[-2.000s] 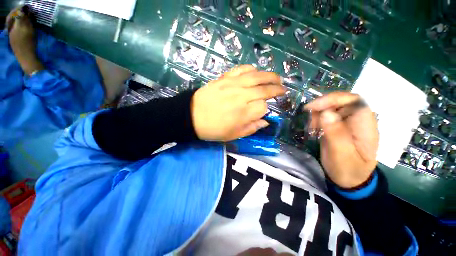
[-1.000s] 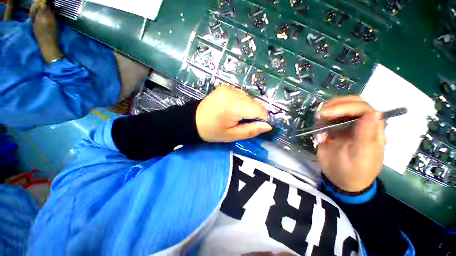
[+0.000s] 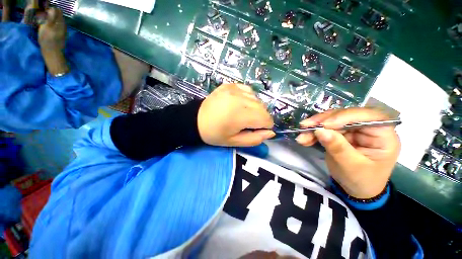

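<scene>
My right hand (image 3: 357, 146) is shut on slim grey metal tweezers (image 3: 354, 124). Their tip points left and reaches the fingertips of my left hand (image 3: 235, 115). My left hand is curled with thumb and forefinger together; whether it pinches a small part there is too small to tell. A bit of blue (image 3: 258, 149) shows under my left hand. A clear blister tray (image 3: 221, 59) lies in front of my hands, its pockets holding small dark and silver modules (image 3: 281, 49). My hands hide its near edge.
A white paper sheet (image 3: 409, 96) lies right of the tray, with a grey-brown piece (image 3: 381, 109) on it, partly behind my right hand. Another tray with parts (image 3: 446, 146) is at the far right. A person's blue sleeve (image 3: 45, 76) and hands are at the left, red crates (image 3: 35, 200) below.
The tweezers, blurred two seconds ago, now lie nearly level, with their tip moved left to my left fingertips. My left hand has closed its fingers and covers more of the blue thing.
</scene>
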